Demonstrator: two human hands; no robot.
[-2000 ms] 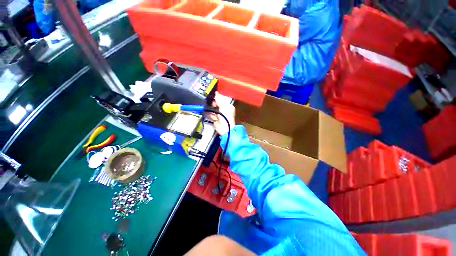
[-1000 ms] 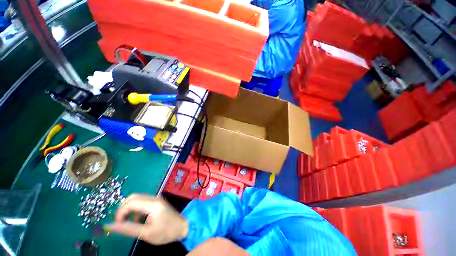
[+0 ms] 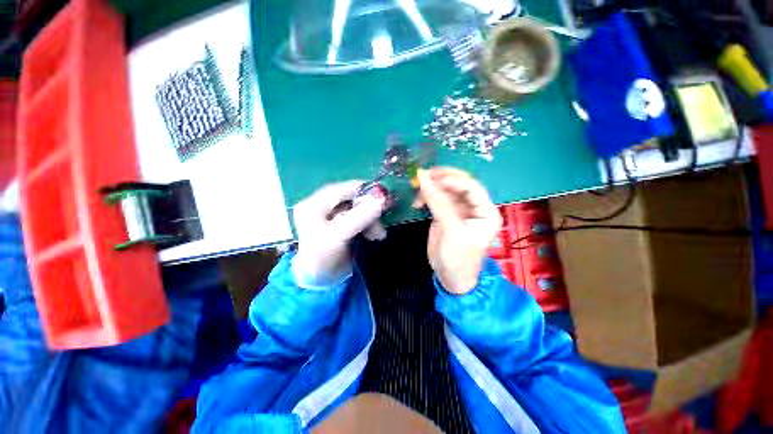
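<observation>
My left hand, in a thin white glove, pinches a small assembly with shiny and reddish parts at the mat's near edge. Its exact shape is blurred and partly covered by my fingers. My right hand, bare, is just right of it, with thumb and forefinger together on a tiny yellow piece. A small dark round part lies beyond my fingertips on the green mat. A heap of tiny silver and reddish components lies beyond my right hand.
A tan round pot stands behind the heap. A clear hood is at the far edge. At right are the blue iron stand, sponge and cardboard box. At left are a solder spool, patterned sheets and red tray.
The view has swung left and down to the mat. My right hand has moved from the iron stand, past the heap, to the mat's near edge. My left hand has come into view holding the assembly.
</observation>
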